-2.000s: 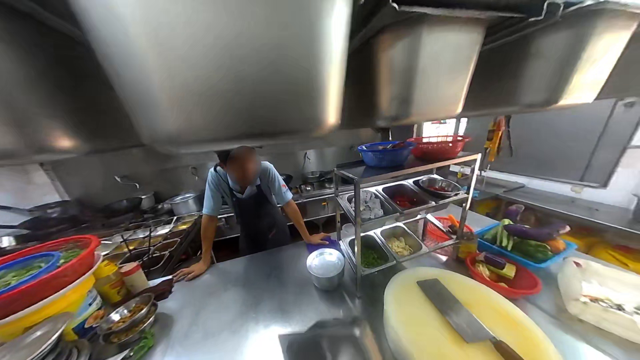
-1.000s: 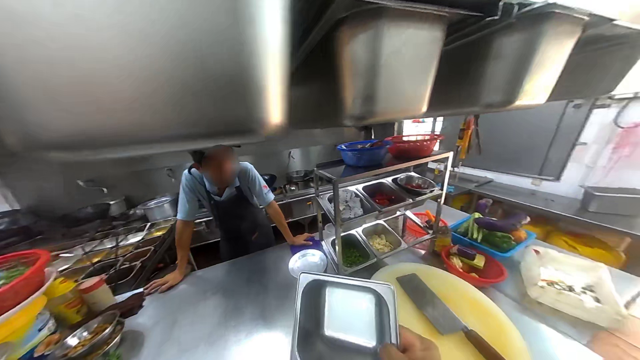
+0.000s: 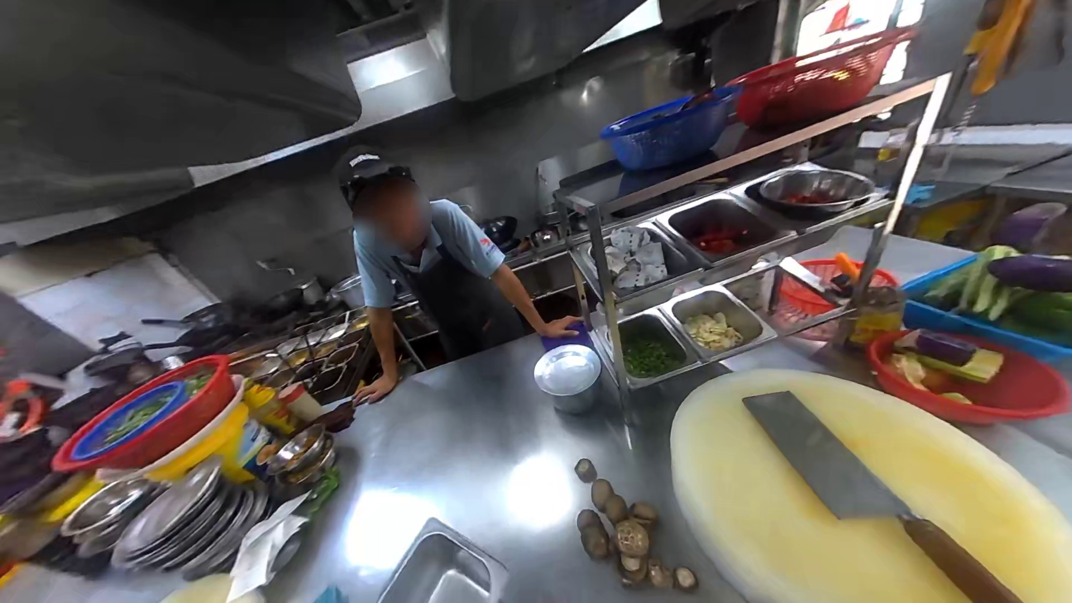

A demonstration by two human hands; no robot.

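Neither of my hands shows at this moment. An empty rectangular steel pan [image 3: 448, 565] lies at the bottom edge, partly cut off by the frame. To its right, several brown mushrooms [image 3: 631, 538] are scattered on the steel counter [image 3: 477, 427]. A cleaver [image 3: 825, 456] with a wooden handle rests on a round, pale yellow cutting board [image 3: 729, 511], its handle toward the lower right. Behind the mushrooms stands a round lidded metal container [image 3: 569, 378].
A co-worker [image 3: 427, 260] leans with both hands on the counter's far side. A steel rack [image 3: 615, 327] holds pans of chopped food. Stacked metal plates [image 3: 180, 519] and a red basin [image 3: 213, 394] stand left. A red tray [image 3: 1017, 385] and blue basket [image 3: 930, 314] of vegetables stand right.
A hand held the steel pan one second ago; the pan is now lower in view and no hand shows. Mushrooms now show on the counter. The view has shifted strongly.
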